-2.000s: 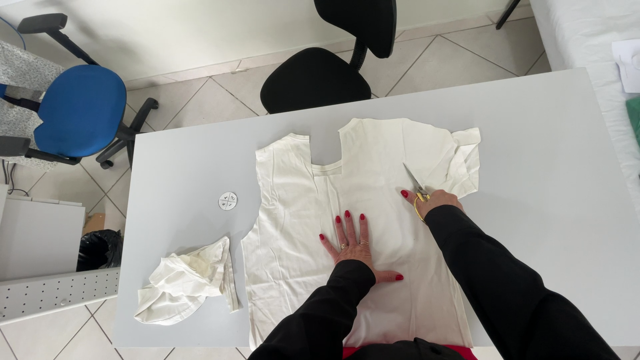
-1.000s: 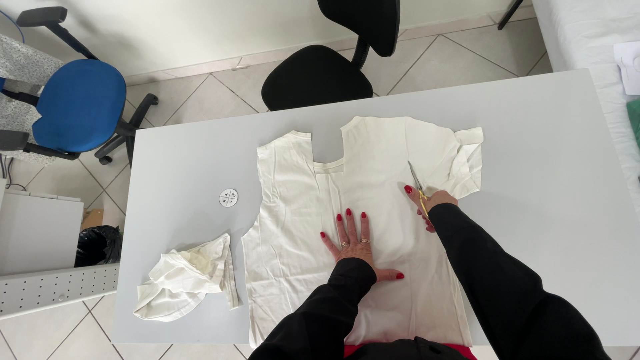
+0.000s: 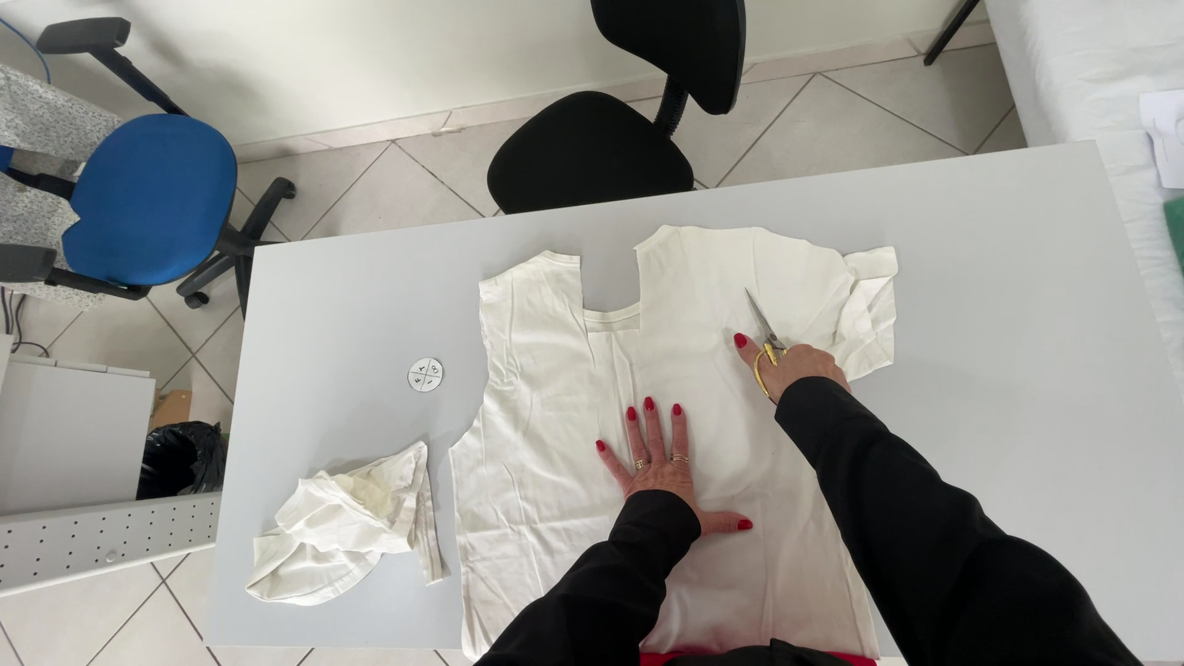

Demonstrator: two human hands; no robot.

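Note:
A cream fabric garment (image 3: 546, 444) lies spread on the table, one sleeve attached at the right and none on the left side. My left hand (image 3: 661, 472) rests flat on its front, fingers spread, rings on two fingers. In my right hand (image 3: 800, 365) are scissors with gold handles (image 3: 767, 356), their blades closed and pointing up and left over the cloth near the sleeve side. Whether the blades touch the fabric cannot be told. A crumpled cream fabric piece (image 3: 342, 527) lies to the left of the garment.
The grey table (image 3: 999, 388) carries a round white disc with markings (image 3: 425, 375) left of the garment. Beyond the far edge stands a black chair (image 3: 587, 153). A blue office chair (image 3: 153, 199) and a bin with a black bag (image 3: 185, 458) are at the left; white cloth (image 3: 1091, 74) covers a surface at the right.
My right hand has turned the scissors slightly while staying over the same part of the garment. My left hand remains flat in the same place.

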